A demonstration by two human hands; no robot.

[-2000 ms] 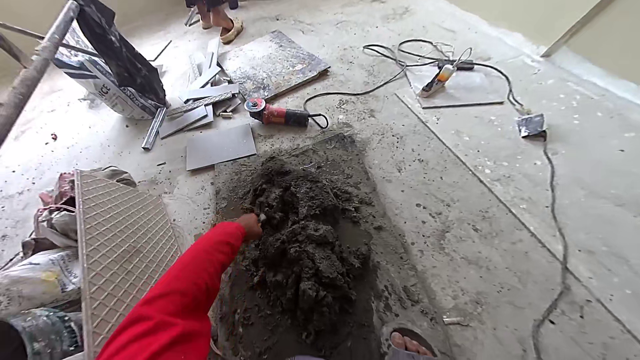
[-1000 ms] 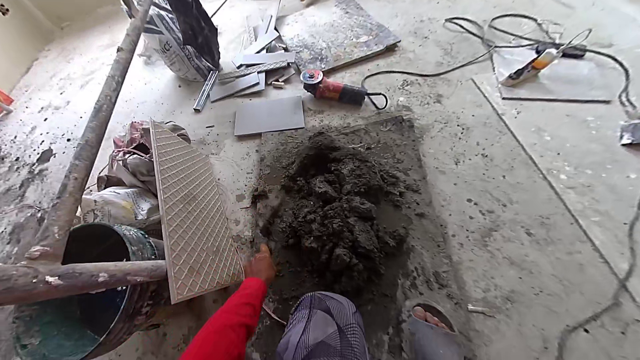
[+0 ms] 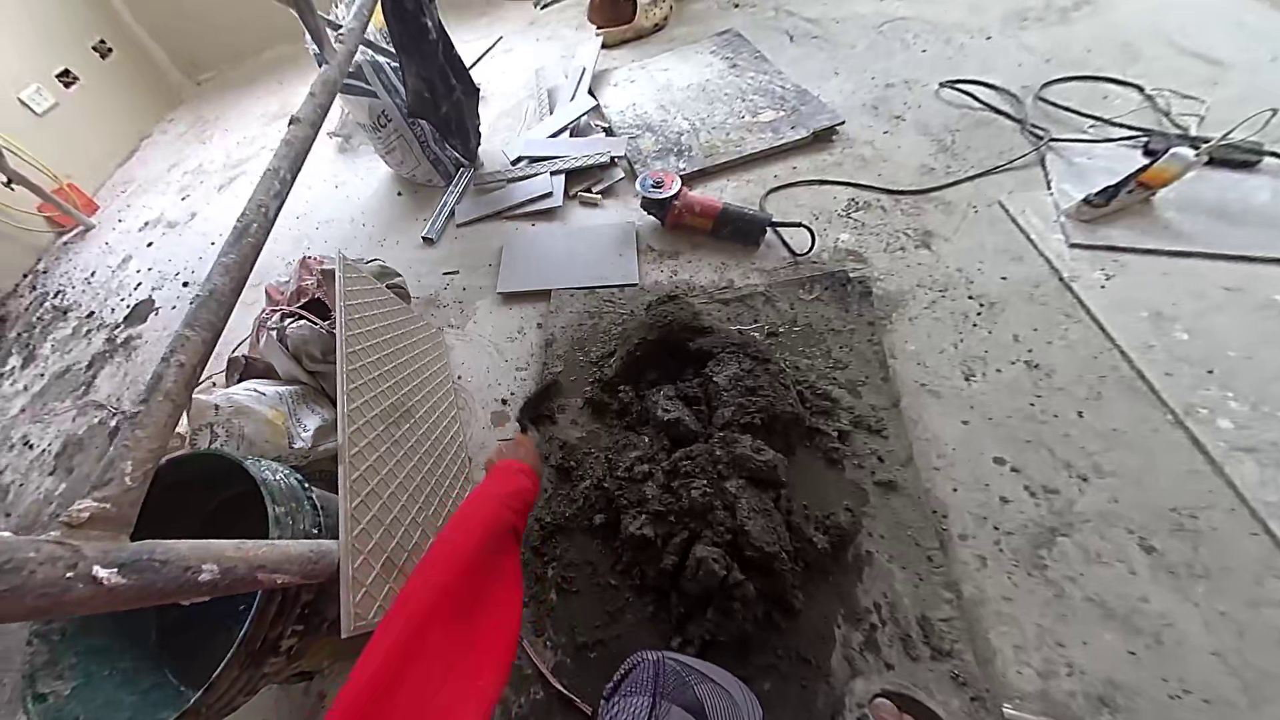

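My left hand (image 3: 515, 455), in a red sleeve, is closed around a dark hand tool (image 3: 540, 402), whose blurred shape looks like a trowel. The tool is at the left edge of a heap of wet grey mortar (image 3: 710, 450). The mortar lies on a mortar-smeared board (image 3: 900, 480) on the floor, with a hollow near the heap's far end. Just left of the hand stands a tile with a ribbed grid back (image 3: 395, 440), propped up on its edge. My right hand is out of view.
Metal poles (image 3: 240, 230) cross the left side above a dirty bucket (image 3: 220, 600) and sacks (image 3: 265, 415). Beyond the mortar lie an angle grinder (image 3: 705, 210), a grey tile piece (image 3: 568, 257), offcuts (image 3: 540, 150) and a stained slab (image 3: 715, 100). Power cable (image 3: 890, 187) runs right. Patterned cloth (image 3: 680, 685) shows below.
The left hand has moved from over the mortar heap to its left side. The view has swung left, bringing the bucket and more poles into sight.
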